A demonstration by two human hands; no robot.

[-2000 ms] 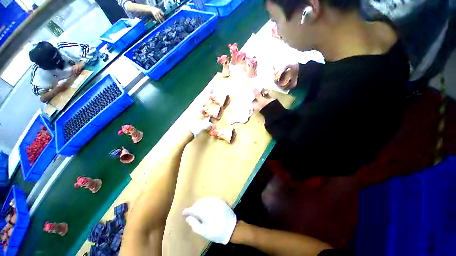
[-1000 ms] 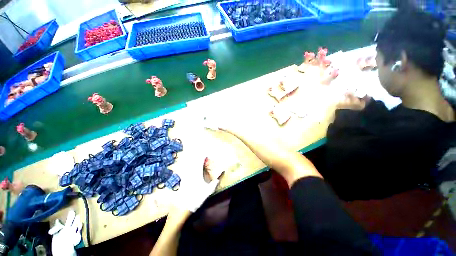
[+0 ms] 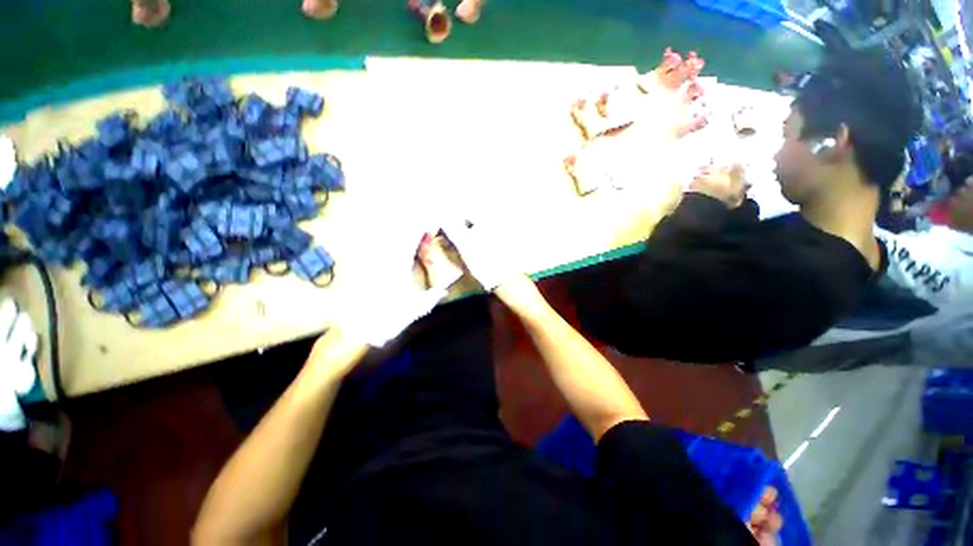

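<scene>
A flesh-pink toy figure with a little red on it (image 3: 432, 265) is held low over the front edge of the worktop. My left hand (image 3: 393, 309), in a white glove, is closed around its lower left side. My right hand (image 3: 473, 261), also white-gloved, meets it from the right. Glare washes out both gloves, and the fingers hide much of the figure. A large loose pile of blue plaid pieces with black loops (image 3: 203, 203) lies on the tan worktop (image 3: 373, 128) to the left.
Figures (image 3: 435, 21) stand or lie on the green belt (image 3: 245, 32) at the top. A neighbour in black (image 3: 736, 277) works at the right beside pale figures (image 3: 603, 115). A black cord (image 3: 48, 320) and crumpled white gloves (image 3: 16, 357) are at far left; a blue crate (image 3: 683, 459) is below.
The view has tilted down and shifted, so the bins have left the picture. My right hand has come back from the worktop to the figure in my left hand.
</scene>
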